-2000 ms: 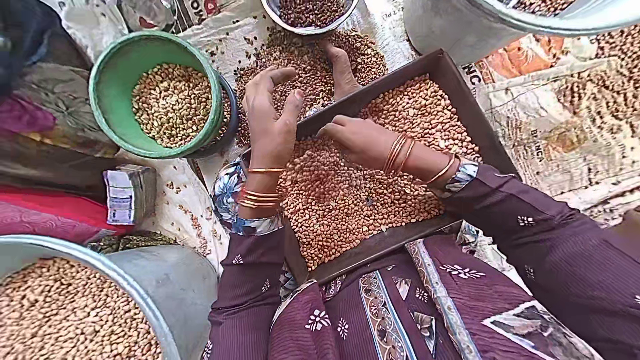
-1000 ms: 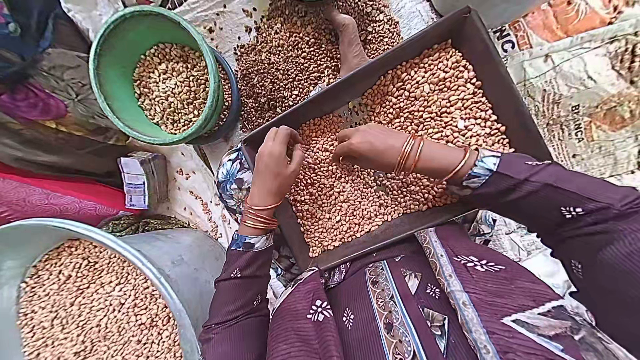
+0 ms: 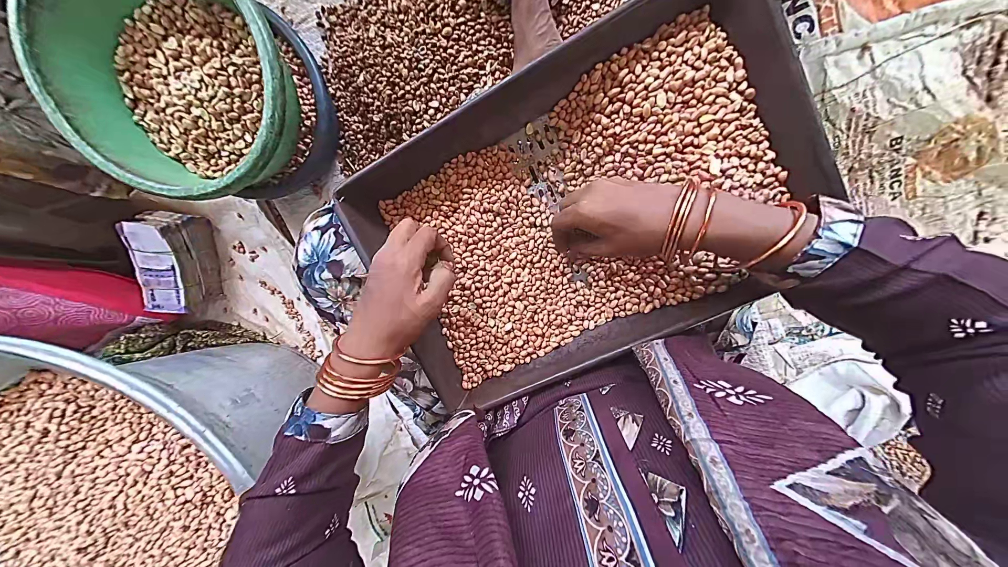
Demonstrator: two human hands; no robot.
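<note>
A dark rectangular tray [image 3: 543, 376] rests tilted across my lap, with shelled nuts or seeds [image 3: 504, 291] spread over it. Some of its patterned bottom shows between two areas of nuts. Over the tray's left side is my left hand [image 3: 405, 279], thumb and fingers curled close together; whether a nut is between them I cannot tell. My right hand [image 3: 602, 220] is low over the middle of the nuts, fingers bent down and partly hidden, so what they hold does not show.
A green bucket [image 3: 279, 94] of nuts sits inside or against a blue one [image 3: 327, 134] at upper left. A metal bucket [image 3: 181, 417] of nuts is at lower left. Beyond the tray lies a dark heap [image 3: 409, 71], with a bare foot [image 3: 535, 35] beside it. A bundle [image 3: 169, 260] lies left.
Two seconds ago my left hand was raised at the tray's far left edge; it is now lower, over the left side. My right hand has moved right across the nuts. The view is closer.
</note>
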